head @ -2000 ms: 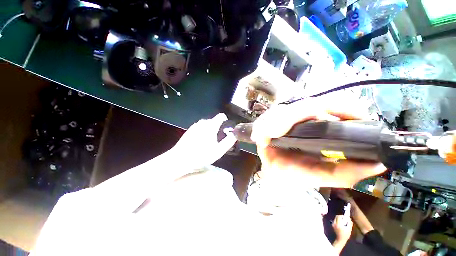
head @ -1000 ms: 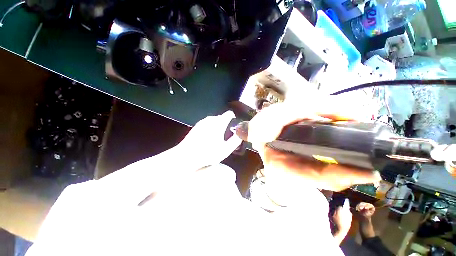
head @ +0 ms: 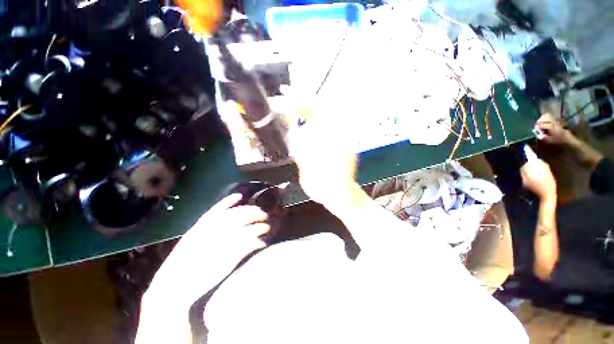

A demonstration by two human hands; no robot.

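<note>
My left hand (head: 225,235), overexposed, holds a small dark housing (head: 259,195) at the bench's front edge. My right hand (head: 326,161) is above and to the right of it, its fingers washed out by glare. The blurred electric screwdriver (head: 252,94) lies slantwise beside these fingers, its orange rear piece (head: 200,15) at the top. Its tip is not clear, and whether my right hand grips it cannot be told.
Dark round housings (head: 118,205) crowd the green mat (head: 81,245) at left. A blue-rimmed tray (head: 315,13) stands behind. White wired parts (head: 431,101) lie at right; more fill a carton (head: 498,259) below the edge. Another person's hands (head: 538,175) are at far right.
The view has turned to the right. The screwdriver has swung from pointing at the left hand's housing to a steep slant farther back. The left hand still holds a dark piece.
</note>
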